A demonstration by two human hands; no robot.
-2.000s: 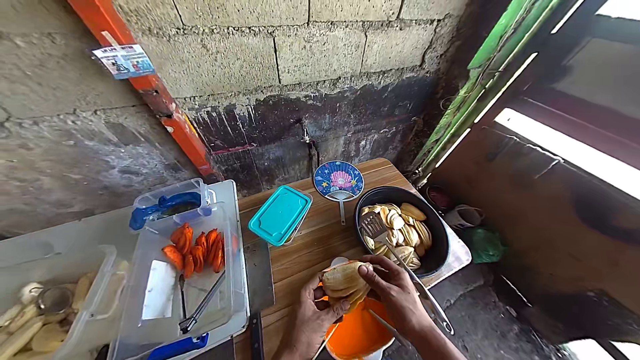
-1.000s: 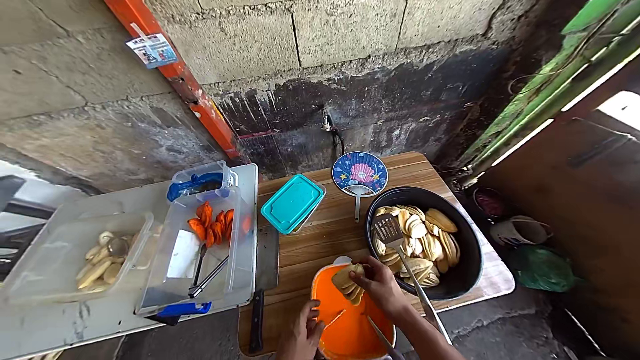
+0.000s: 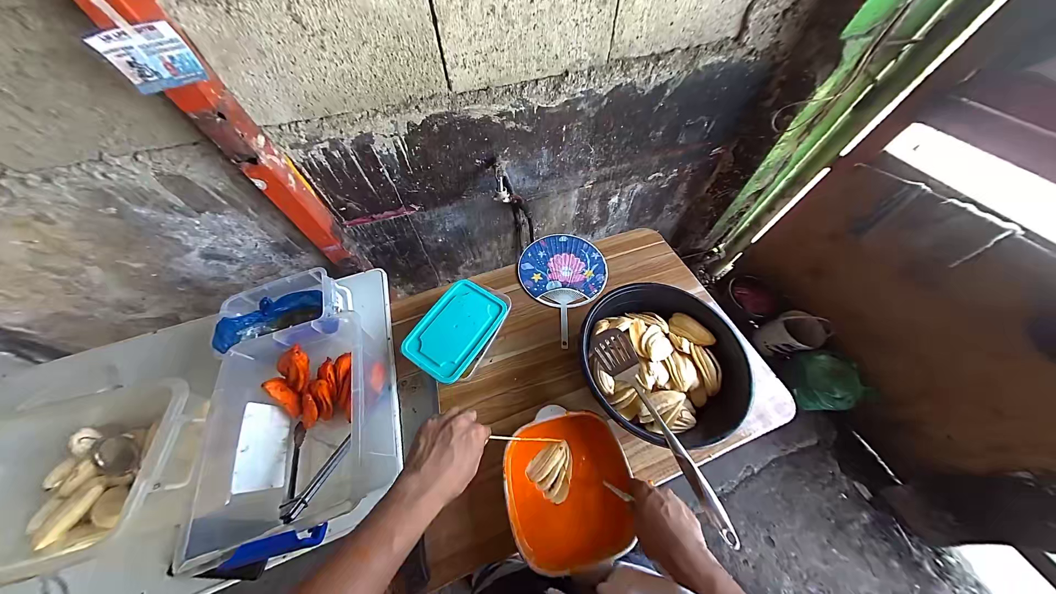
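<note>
My left hand (image 3: pixel 450 452) is closed on a thin stick that reaches over a bowl of orange batter (image 3: pixel 569 520). Sliced banana pieces, fanned out (image 3: pixel 551 472), lie in the batter under the stick's tip. At the bowl's right side my right hand (image 3: pixel 664 516) grips a utensil whose pale tip shows over the batter; its kind is unclear. Behind and to the right, a black pot (image 3: pixel 737 363) holds many fanned banana slices (image 3: pixel 681 367), with a slotted metal spatula (image 3: pixel 615 353) resting on them, its handle over the rim.
A teal-lidded container (image 3: pixel 456 330) and a round hand fan (image 3: pixel 563 271) lie on the wooden board. At left, a clear bin (image 3: pixel 214 495) holds orange-coated pieces (image 3: pixel 309 384) and tongs (image 3: pixel 318 478); another tub (image 3: pixel 169 412) holds peeled bananas. A block wall stands behind.
The fanned banana slices, earlier held up over the bowl by my right hand, now lie in the batter. My left hand has moved to the bowl's left side, my right hand to its right side.
</note>
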